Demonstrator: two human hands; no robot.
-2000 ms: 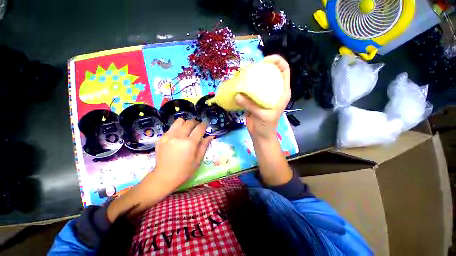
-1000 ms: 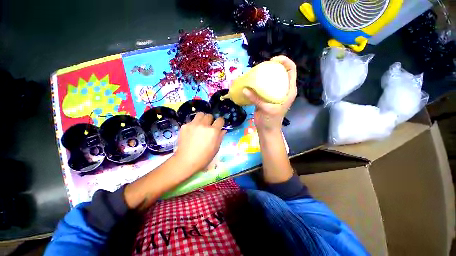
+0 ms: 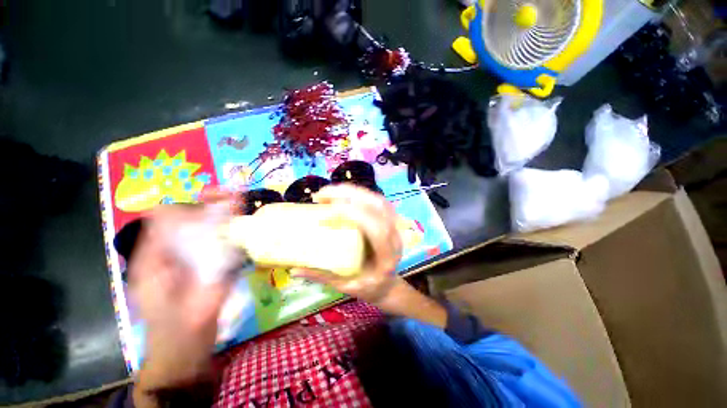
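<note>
My right hand grips the pale yellow glue bottle, which lies sideways above the printed work mat. Its narrow end points left toward my left hand. My left hand is blurred, at the bottle's neck end; I cannot tell whether it holds something. Black plastic housings stand in a row on the mat, partly hidden behind my hands and the bottle; one shows at the right end and another at the left end.
A pile of red wired parts lies at the mat's top, with a heap of small black parts beside it. A thin tool lies at the mat's right edge. White bagged parts, an open carton and a desk fan are right.
The bottle has moved left and down from above the right housings and turned more level. My left hand has left the housings and moved left, to the bottle's neck end. The view has shifted.
</note>
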